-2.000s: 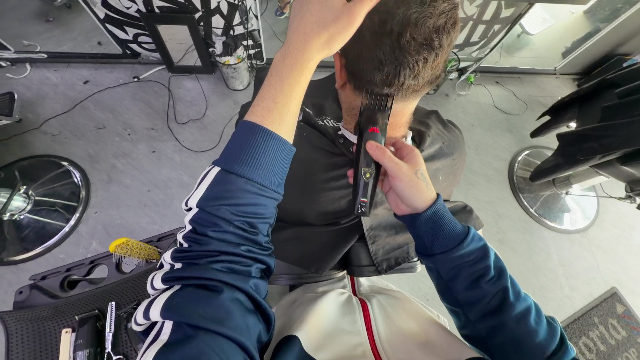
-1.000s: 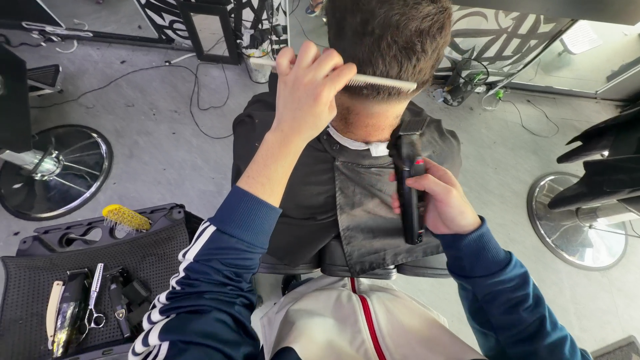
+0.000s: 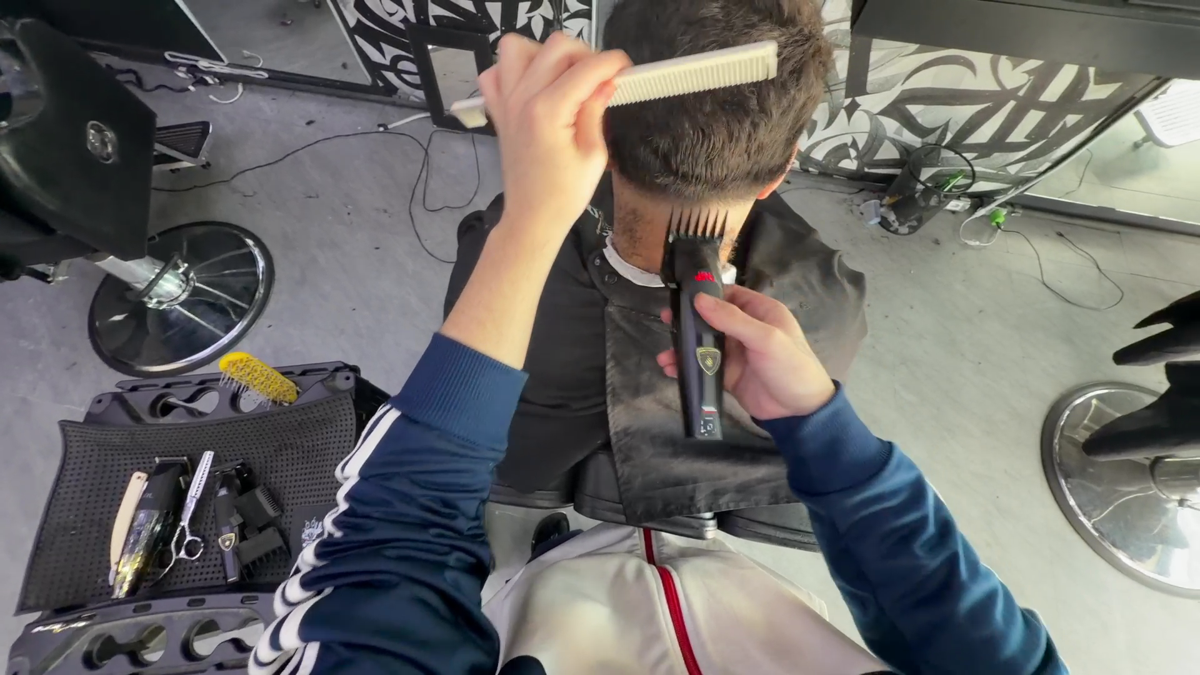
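A white comb (image 3: 696,75) is gripped in my left hand (image 3: 553,117), its teeth side lying across the back of a seated person's dark hair (image 3: 717,141). My right hand (image 3: 764,352) holds a black cordless hair clipper (image 3: 698,347) upright below the hairline. The clipper's guard teeth (image 3: 697,225) point up in front of the neck; whether they touch skin I cannot tell. A black barber's cape (image 3: 553,375) covers the person's shoulders, with a white neck strip (image 3: 633,267) at the collar.
At the lower left, a black tool tray (image 3: 319,431) bears a yellow brush (image 3: 259,377), scissors (image 3: 192,511), a second clipper (image 3: 153,525) and a trimmer (image 3: 228,525). Round chrome chair bases stand at left (image 3: 183,300) and right (image 3: 1125,487). Cables (image 3: 412,202) trail over the floor.
The comb, level at the lower hairline one second ago, is now higher on the head and tilted. The clipper has moved from the right side of the neck to in front of it.
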